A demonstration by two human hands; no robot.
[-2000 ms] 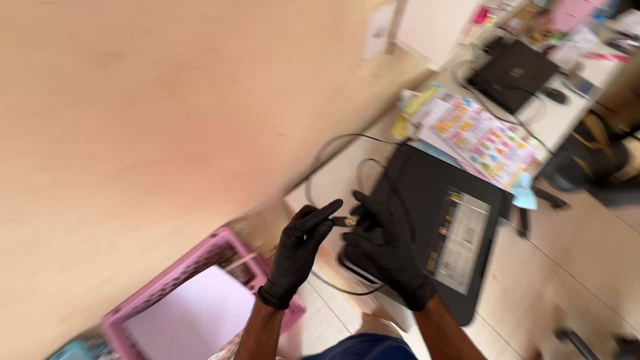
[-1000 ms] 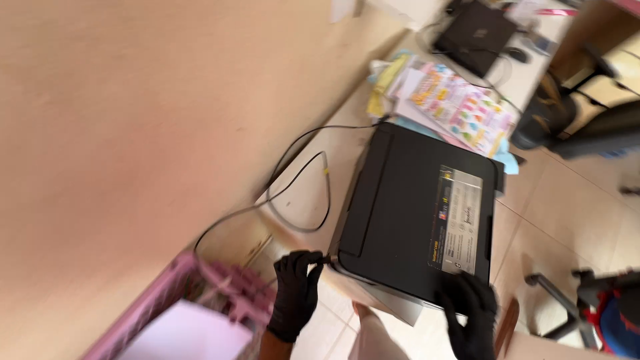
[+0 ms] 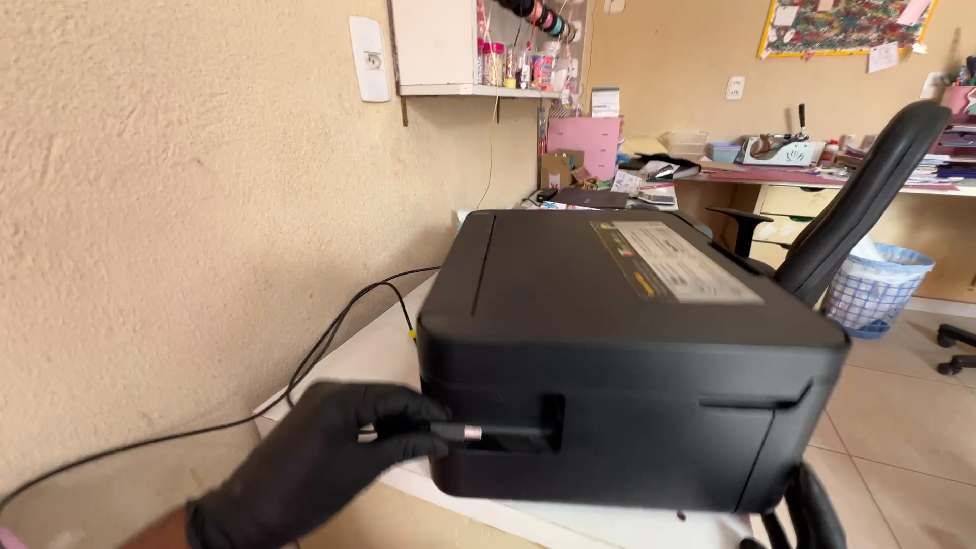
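Observation:
A black printer (image 3: 633,358) with a label strip (image 3: 679,263) on its lid sits on a white table, its side facing me. My left hand (image 3: 335,450), in a black glove, pinches a black cable plug (image 3: 456,432) between thumb and fingers. The plug's metal tip points right, in front of the recessed slot in the printer's side; whether it touches the printer I cannot tell. My right hand (image 3: 808,507), also gloved in black, is at the printer's lower right corner, partly hidden behind it; its grip cannot be made out. A black cable (image 3: 328,335) loops left of the printer.
A textured wall (image 3: 191,191) rises close on the left, with a wall cabinet (image 3: 435,46) above. Behind the printer lie a dark laptop (image 3: 591,198) and papers. An office chair (image 3: 862,198) and a blue waste basket (image 3: 877,290) stand at the right.
Two seconds ago both hands were together over the printer's near left corner; they have since parted to its two sides. The view has dropped lower and swung toward the printer's side.

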